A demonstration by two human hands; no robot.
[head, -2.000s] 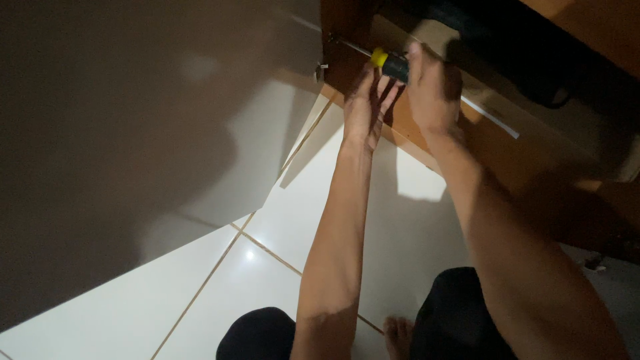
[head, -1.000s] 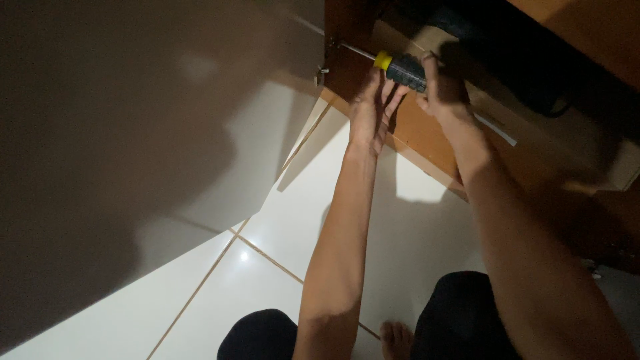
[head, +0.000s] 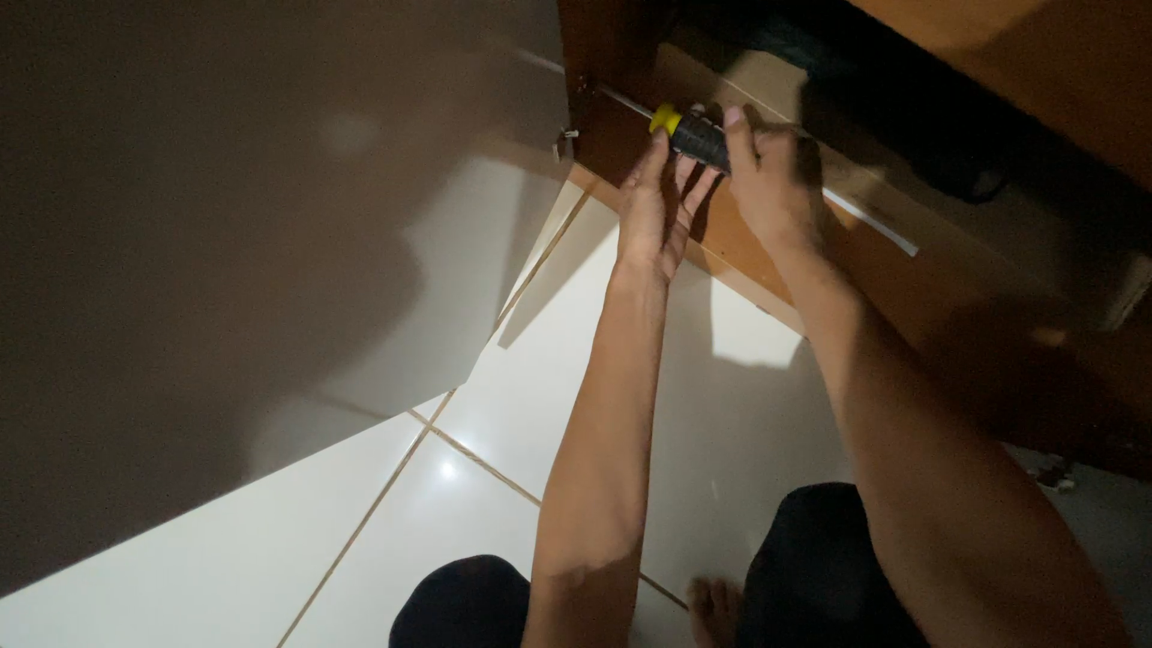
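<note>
A screwdriver (head: 700, 141) with a black and yellow handle points up and left, its metal shaft reaching a small fitting (head: 587, 85) on the inner side wall of a wooden cabinet. My left hand (head: 655, 202) supports the handle from below, thumb by the yellow collar. At the rear end of the handle is my right hand (head: 772, 175), its fingers around that end and partly blurred. A metal hinge part (head: 567, 139) sits at the edge of the grey door panel (head: 270, 252), just left of the tip. Shadow hides the exact contact of the tip.
The large door panel fills the left side. Inside the cabinet lie a cardboard box (head: 954, 225), a dark object (head: 900, 99) and a white strip (head: 871, 221). The cabinet's front edge (head: 742, 283) runs above white floor tiles (head: 504, 450). My knees and one bare foot are below.
My right hand has shifted and turned around the rear of the screwdriver handle. The screwdriver keeps its direction, and my left hand stays beneath the handle.
</note>
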